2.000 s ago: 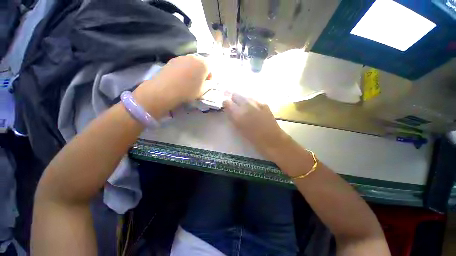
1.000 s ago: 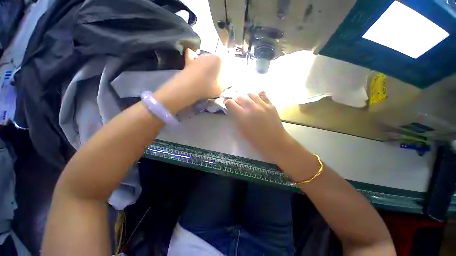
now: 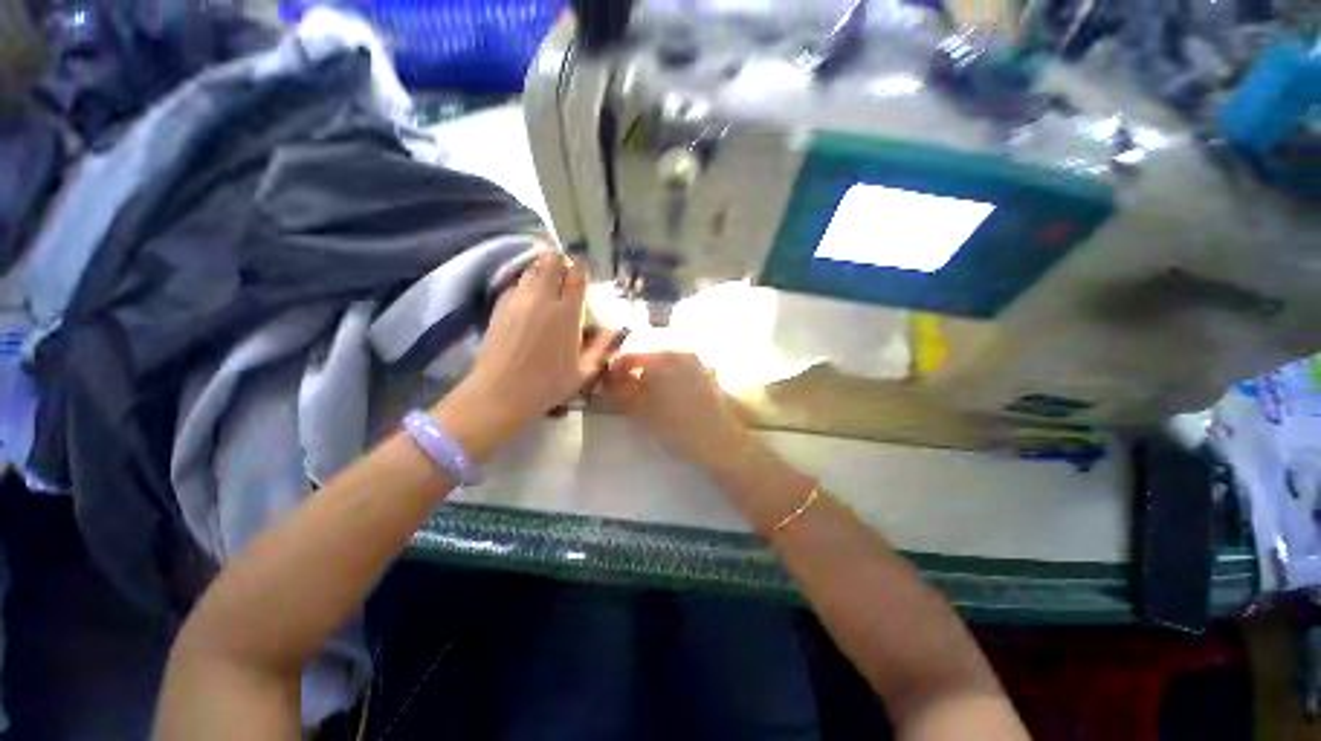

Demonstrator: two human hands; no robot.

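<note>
A large crumpled garment bundle (image 3: 290, 246) in charcoal and light grey lies left of the sewing machine head (image 3: 695, 188) and hangs over the table's front edge. My left hand (image 3: 533, 340), with a lilac bangle at the wrist, grips the cloth edge just left of the needle area. My right hand (image 3: 674, 405) pinches a small dark strip (image 3: 606, 362) between its fingertips, close in front of the needle. The two hands almost touch. Glare hides the presser foot and needle tip. A pale piece (image 3: 840, 336) lies under the machine arm.
The table's green ruled edge (image 3: 652, 562) runs in front of me. A black phone (image 3: 1171, 536) lies at the right table edge, with printed plastic packaging (image 3: 1275, 463) beyond it. A blue basket (image 3: 449, 41) is behind. A red basket (image 3: 1072, 673) is below right.
The view has tilted up and shifted, showing more machine and the blue basket. My hands have stayed close together by the needle; a dark strip now shows between them.
</note>
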